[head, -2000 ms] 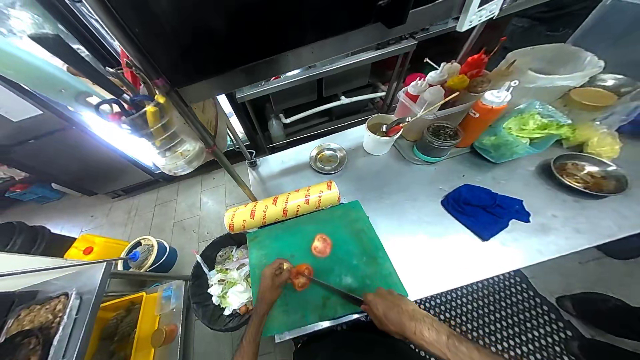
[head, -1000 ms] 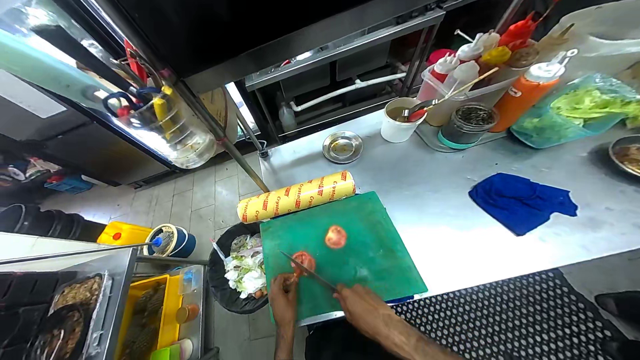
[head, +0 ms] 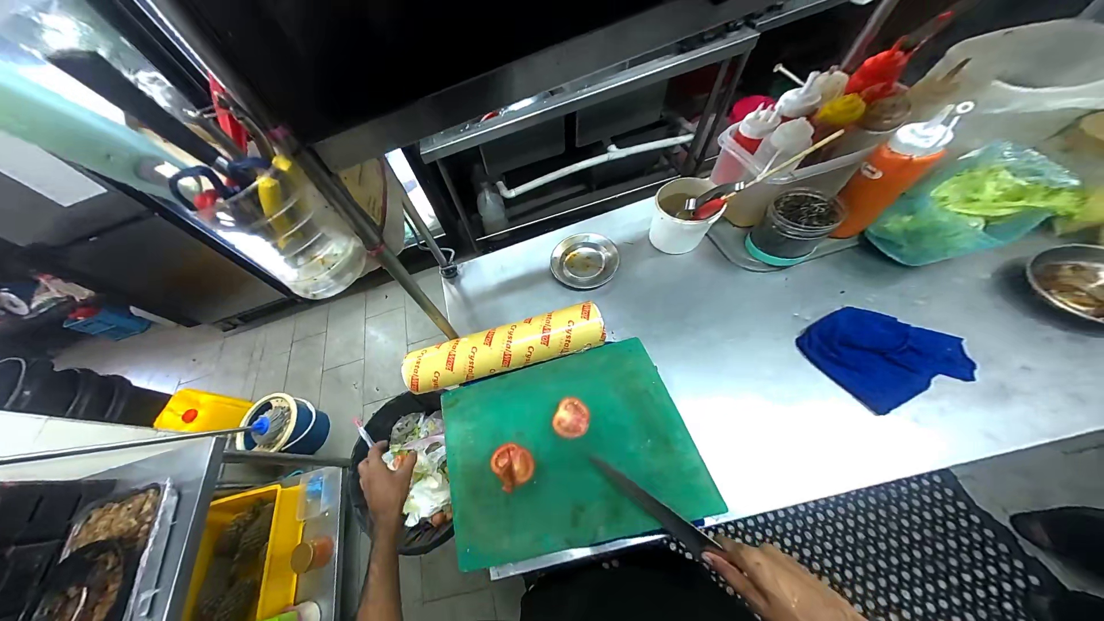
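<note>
My right hand (head: pixel 763 573) grips the handle of a kitchen knife (head: pixel 647 500), whose blade points up and left over the lower right of a green cutting board (head: pixel 604 509). On the board lie a tomato half with its cut face up (head: pixel 571 417) and, lower left of it, another cut tomato piece (head: pixel 512 466) with a notch in it. My left hand (head: pixel 385 483) is over the left side of a black waste bin (head: pixel 427 543) that holds scraps (head: pixel 427 483); a small reddish bit shows by its fingertips, and whether it is held is unclear.
A yellow roll of cling film (head: pixel 504 347) lies along the board's far edge. Behind stand a small steel dish (head: pixel 585 261), a white cup (head: pixel 681 228), a dark jar (head: pixel 793 226) and sauce bottles (head: pixel 897 172). A blue cloth (head: pixel 880 355) and bagged lettuce (head: pixel 975 207) are to the right.
My left hand has left the tomato on the board and moved left over the bin. The knife has come away from that tomato, toward the lower right, still in my right hand.
</note>
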